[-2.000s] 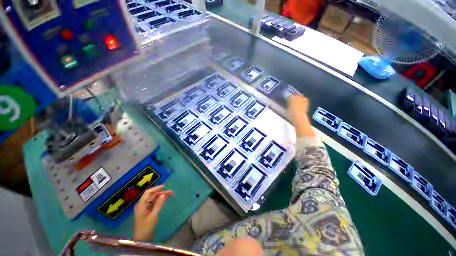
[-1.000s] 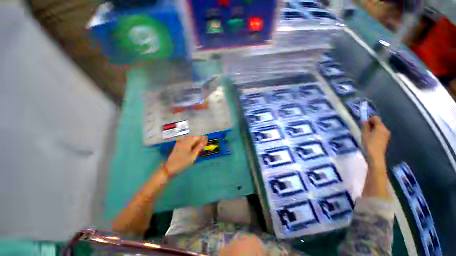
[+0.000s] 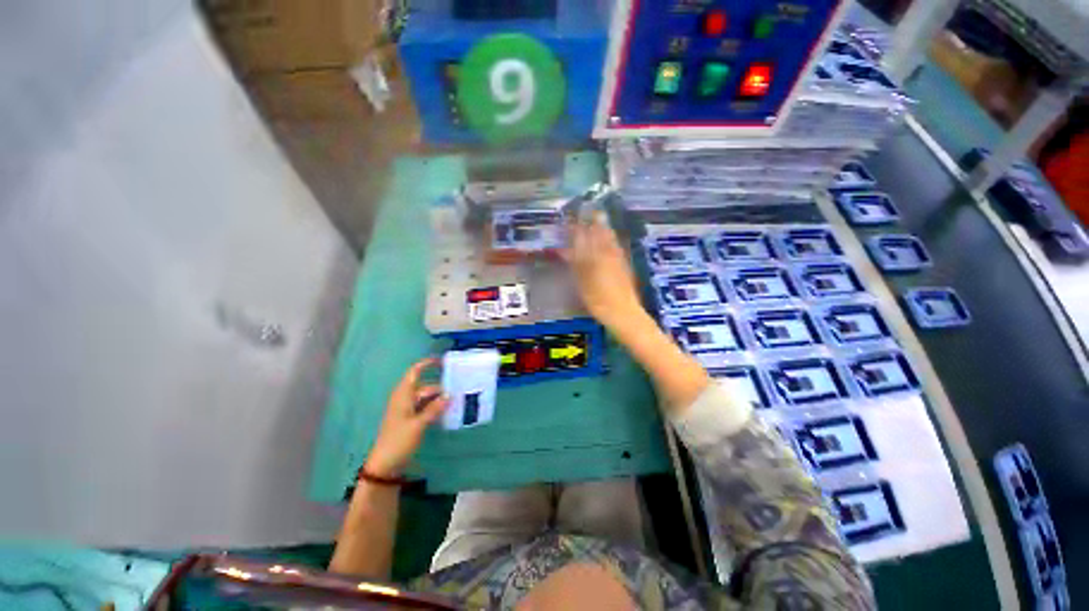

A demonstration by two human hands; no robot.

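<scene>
My left hand [image 3: 410, 415] holds a pale housing panel [image 3: 471, 388], plain side with a small dark window showing, in front of the press base plate. My right hand [image 3: 597, 265] is at the right side of the fixture [image 3: 508, 253] under the press head; it is blurred, and its fingertips touch or nearly touch another panel [image 3: 529, 228] lying in the fixture. I cannot tell if it grips that panel. The base plate [image 3: 448, 281] has a barcode label [image 3: 497, 302] and a black label with a yellow arrow [image 3: 568, 351] at its front.
The blister tray [image 3: 931, 477] with rows of panels lies right of the press, partly under my right sleeve. Stacked trays [image 3: 717, 179] stand behind it. The conveyor belt [image 3: 955, 370] at the right carries spaced panels. The control box [image 3: 728, 66] and blue press body [image 3: 585, 72] are ahead.
The view has swung left to the press. My right hand has moved from the conveyor side to the fixture. My left hand, earlier at the base front, now holds a panel.
</scene>
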